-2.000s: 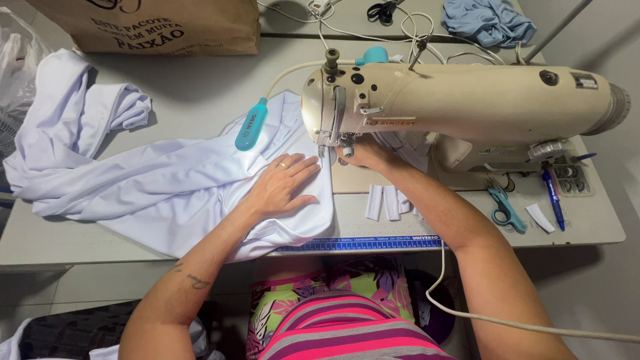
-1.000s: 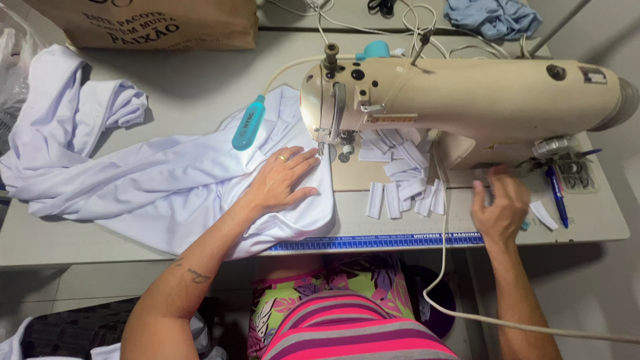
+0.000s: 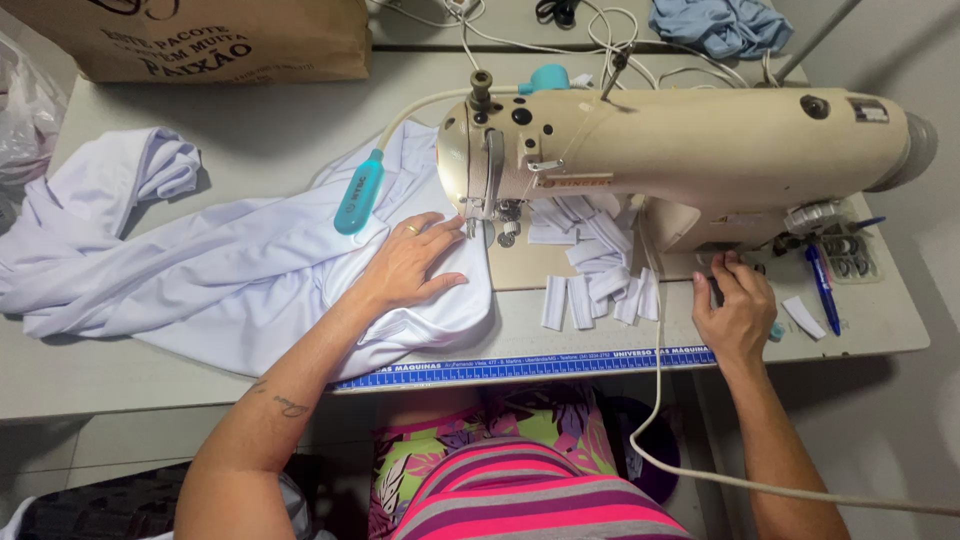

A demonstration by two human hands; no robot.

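Note:
My left hand point(image 3: 412, 262) lies flat with its fingers spread on white fabric point(image 3: 225, 262), just left of the needle and presser foot of a Singer sewing machine point(image 3: 675, 142). At the base of the machine, on its right side, my right hand point(image 3: 733, 304) rests with bent fingers by the bed's front edge; whether something is under its fingertips is hidden. Between the hands lies a pile of short white fabric strips point(image 3: 600, 255), partly under the machine's arm. A teal lamp head point(image 3: 358, 196) on a flexible neck hangs over the fabric.
A blue ruler tape point(image 3: 525, 365) runs along the table's front edge. A cream cable point(image 3: 651, 427) crosses that edge. To the right are a blue pen point(image 3: 823, 291), a loose white strip point(image 3: 804, 318) and a bobbin case box point(image 3: 851, 259). A paper bag point(image 3: 225, 45) stands at the back left.
My right hand has moved from beside the needle area to the right side of the machine's base. My left hand stays on the white fabric. The teal-handled scissors seen earlier are now mostly hidden.

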